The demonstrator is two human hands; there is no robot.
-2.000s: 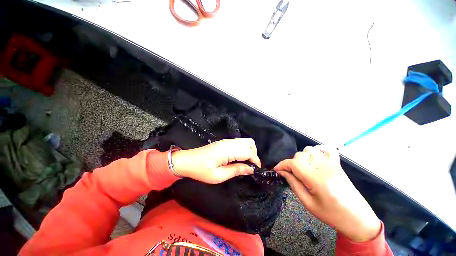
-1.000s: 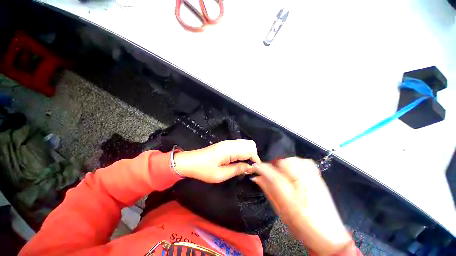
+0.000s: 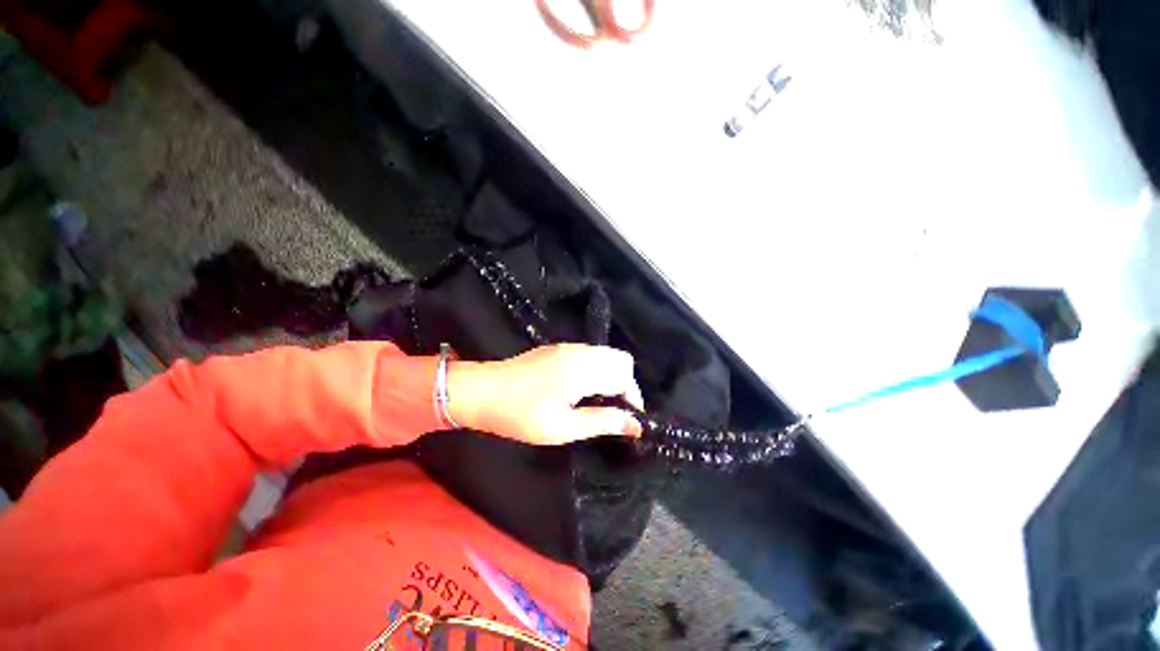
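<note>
My left hand (image 3: 547, 394) is closed on the black beaded trim (image 3: 719, 446), above the lap. The trim runs right from my fingers to the table edge, where it meets the blue ribbon (image 3: 910, 382). The ribbon runs to the notched black weight (image 3: 1015, 350) on the table. More beaded trim lies on the black garment (image 3: 503, 490) beyond my left wrist. The garment is bunched on my lap. My right hand is not in view. I see no needle or thread.
On the white table (image 3: 763, 254) lie thread snips (image 3: 757, 102) and orange-handled scissors (image 3: 595, 18), cut off by the top edge. A silvery speckled patch is at the top right. A dark tangled heap (image 3: 248, 295) lies on the floor at left. A red stool shows top left.
My right hand has left the work and the picture, uncovering the trim between my left hand and the ribbon. My left hand stays on the work. The view has turned and shifted.
</note>
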